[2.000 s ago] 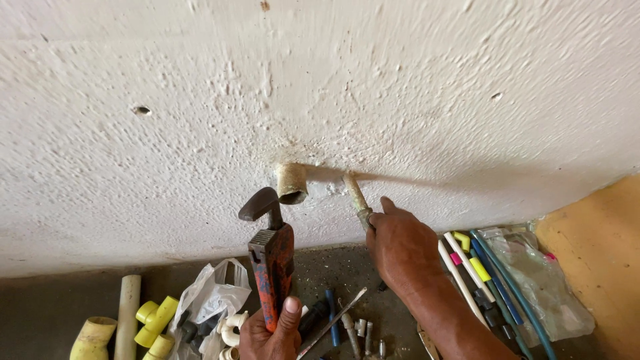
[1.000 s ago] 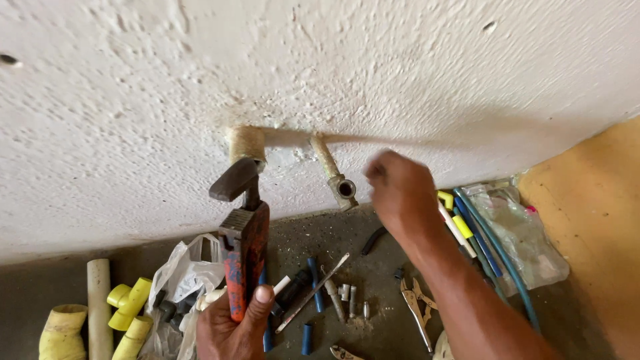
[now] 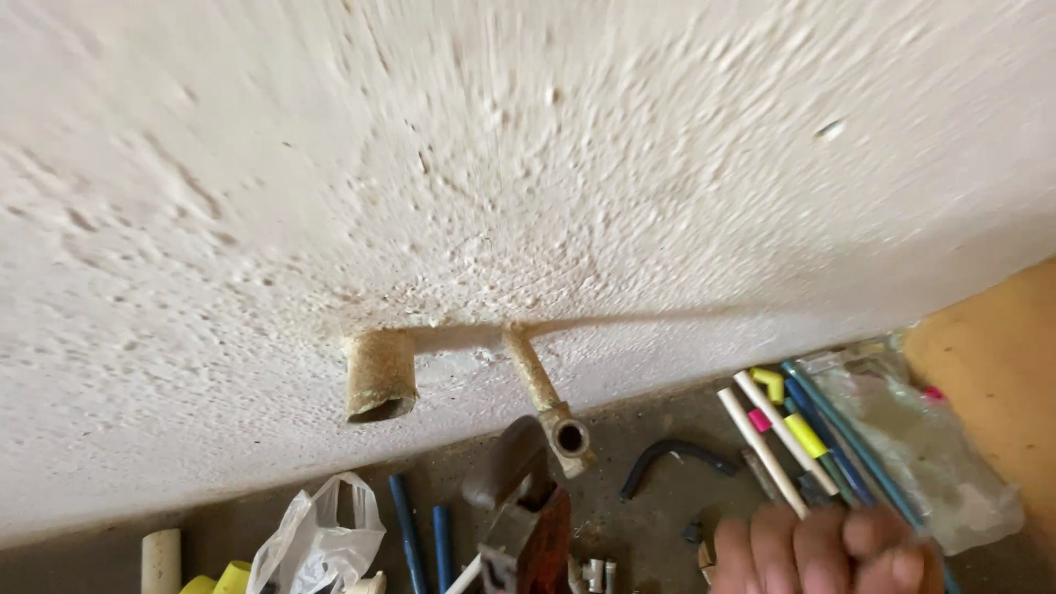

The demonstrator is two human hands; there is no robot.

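A worn metal elbow fitting [image 3: 569, 437] with a round open mouth is on the end of a thin pipe [image 3: 530, 365] that comes out of the wall. To its left a wider, rough-ended pipe stub [image 3: 381, 375] also sticks out. The blurred jaws of a red and black pipe wrench [image 3: 520, 511] rise from the bottom edge, just left of the fitting; whether they touch it is unclear. My left hand is out of view below. At the lower right is my right hand [image 3: 825, 553], its fingers curled and partly cut off; no object shows in it.
On the floor along the wall lie white and blue pipes [image 3: 763, 450], a black hose piece [image 3: 676, 454] and small metal fittings [image 3: 596, 573]. White [image 3: 318, 528] and clear [image 3: 932, 445] plastic bags flank them. An orange-brown panel [image 3: 990, 346] stands at the right.
Two seconds ago my right hand was on the fitting; it has let go and moved off to the lower right. My left hand, earlier on the wrench, has dropped out of view.
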